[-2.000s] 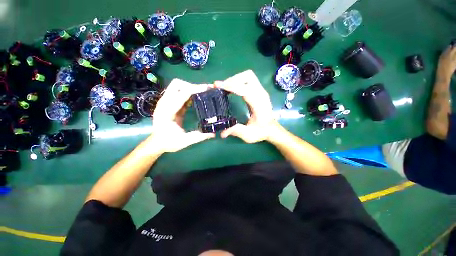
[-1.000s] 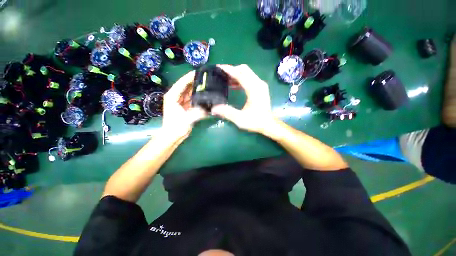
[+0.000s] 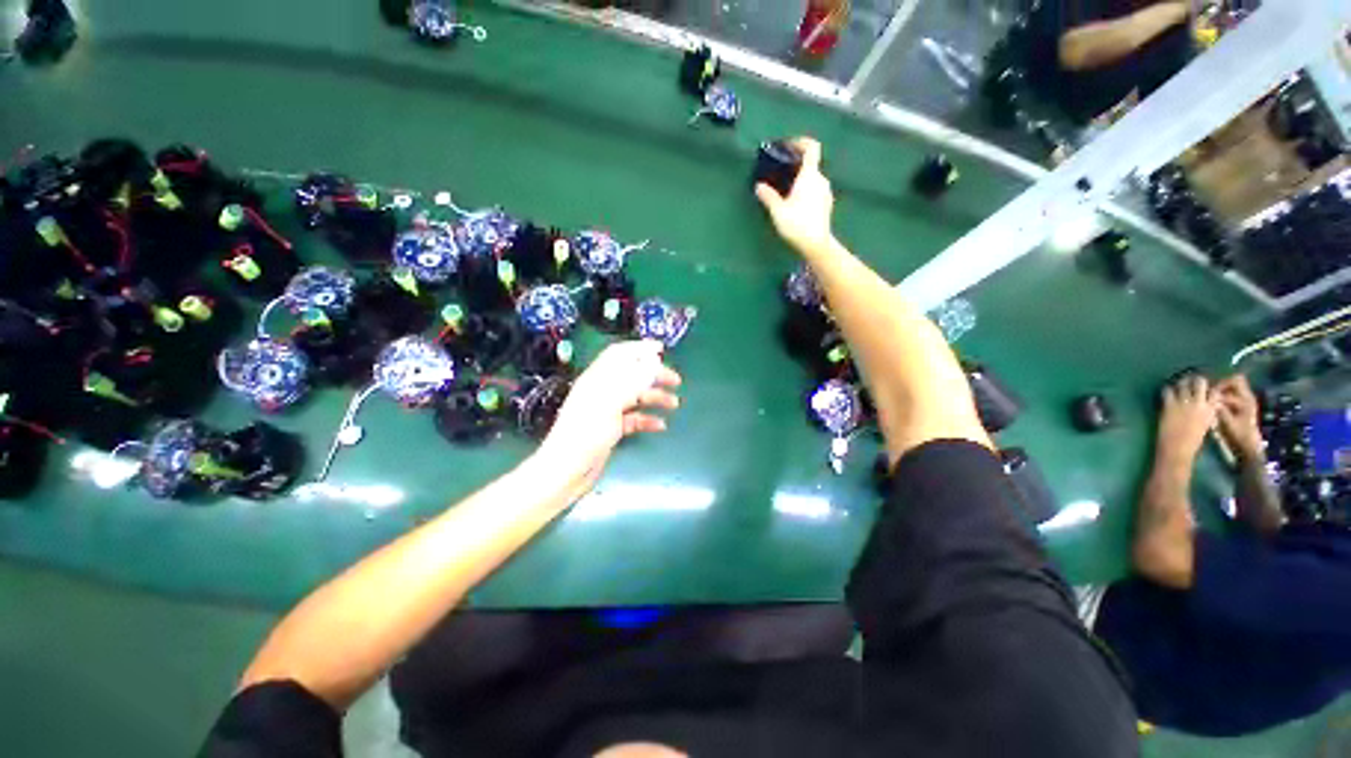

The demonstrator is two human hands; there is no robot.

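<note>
My right hand (image 3: 802, 197) is stretched out to the far side of the green bench (image 3: 726, 444), its fingers around a short black unit (image 3: 775, 165). Whether the unit rests on the surface cannot be told. My left hand (image 3: 600, 419) is over the middle of the bench with its fingers apart, just below a round blue-white circuit board (image 3: 662, 322). It holds nothing that I can see.
Many black bodies with boards and wires (image 3: 415, 370) lie at left. A small group, partly behind my right arm, has another board (image 3: 834, 404). A white post (image 3: 1096, 185) slants at right. A black cap (image 3: 1093, 410) lies near another person's hands (image 3: 1212, 412). Units stand beyond.
Both hands held the black unit in front of me; now my right hand has carried it to the far side. My left hand has let go and opened. The view has shifted towards the far side.
</note>
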